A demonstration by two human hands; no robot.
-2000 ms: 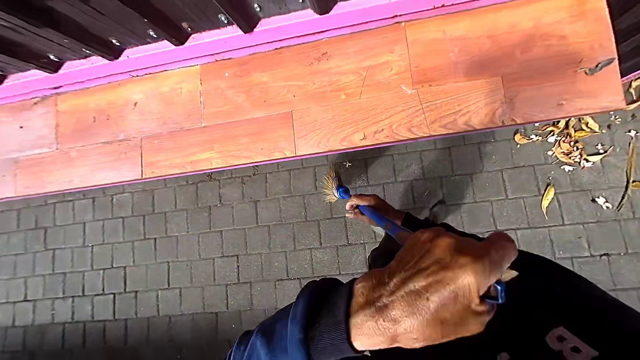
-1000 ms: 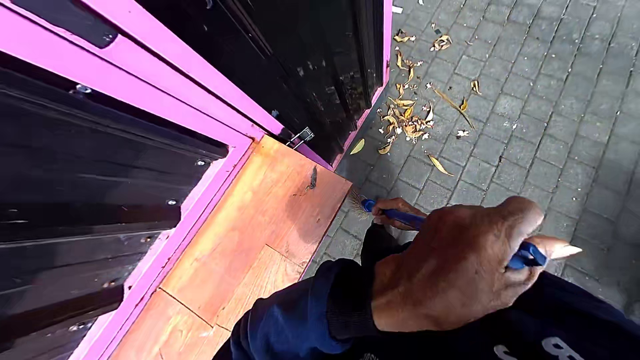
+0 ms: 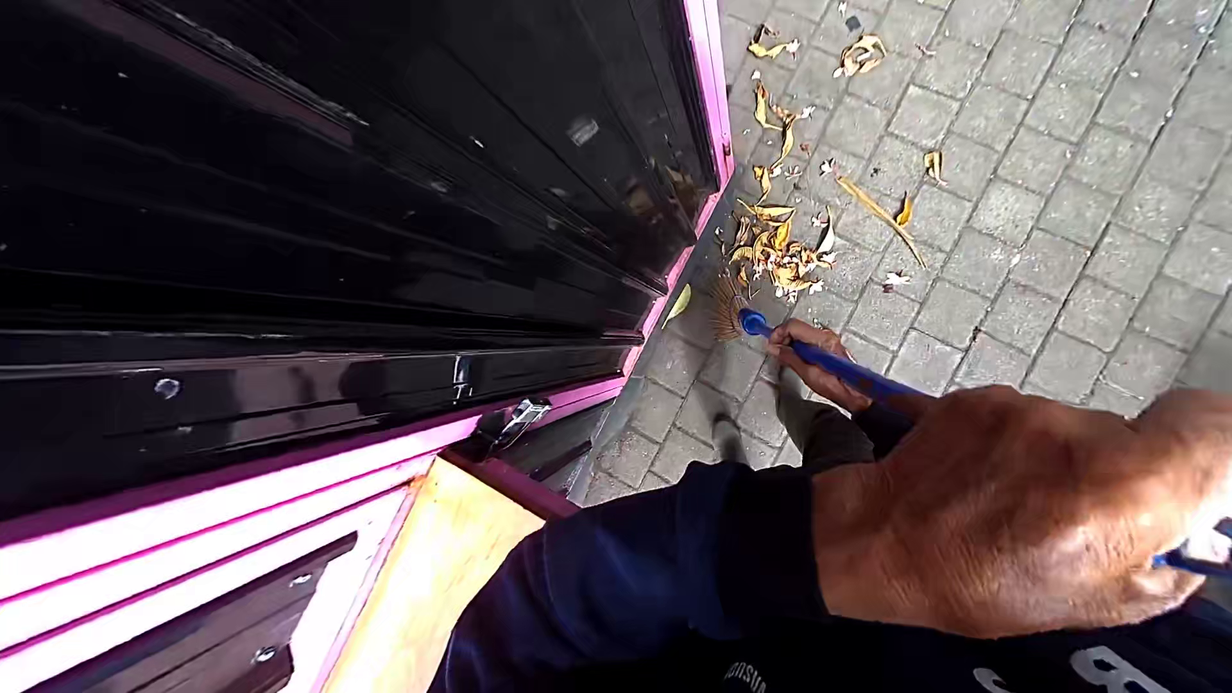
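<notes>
A broom with a blue handle [image 3: 852, 373] and thin tan bristles [image 3: 728, 310] slants across the paving. My left hand [image 3: 1011, 510], large and close to the camera, is closed around the handle's upper end at the right; its fingers are partly hidden. Lower down the handle, near the bristles, my right hand [image 3: 818, 364] grips the shaft. The bristles touch or hover just over the pavers, beside a pile of dry yellow leaves and small pale blossoms [image 3: 780, 252]. A single yellow-green leaf [image 3: 679, 304] lies left of the bristles, by the wall's foot.
A glossy black panelled wall [image 3: 385, 192] with pink trim [image 3: 712, 87] fills the left. A metal latch or lock [image 3: 525, 414] sits near its corner, above an orange-brown tiled ledge [image 3: 433, 568]. Scattered leaves and a long dry stalk [image 3: 881, 219] lie on the grey block pavers [image 3: 1035, 221].
The view has swung far along the ledge to the wall's corner. The broom's bristles, earlier beside the tiled ledge, are now by the leaf pile. Both hands still hold the handle.
</notes>
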